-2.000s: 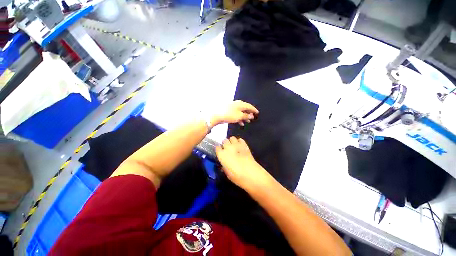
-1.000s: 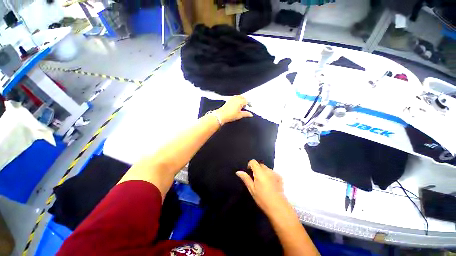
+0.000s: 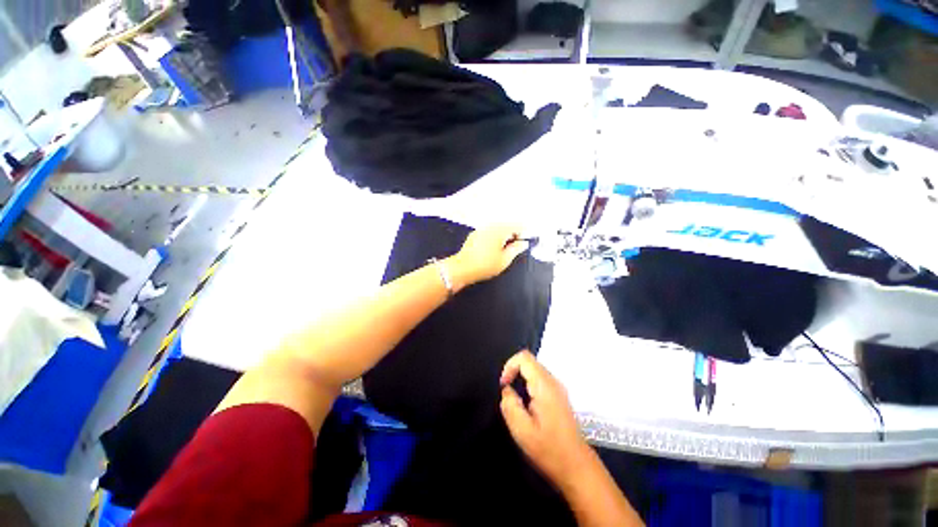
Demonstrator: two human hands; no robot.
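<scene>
A black garment panel lies on the white table left of the needle area and hangs over the front edge. My left hand pinches the panel's upper right edge close to the presser foot and needle. My right hand is lower down at the panel's right edge, fingers curled; whether it grips the cloth is hard to tell. The white sewing machine with "JACK" lettering stands to the right of the panel.
A crumpled black heap lies at the table's back left. Small black cut pieces lie before the machine arm, with two pens nearer the edge. A dark rectangle with a cable is far right. Black panels lie on blue crates at lower left.
The panel was drawn away from the black heap and its upper edge moved towards the needle with my left hand. My right hand went from open over the cloth to curled fingers. The view turned right.
</scene>
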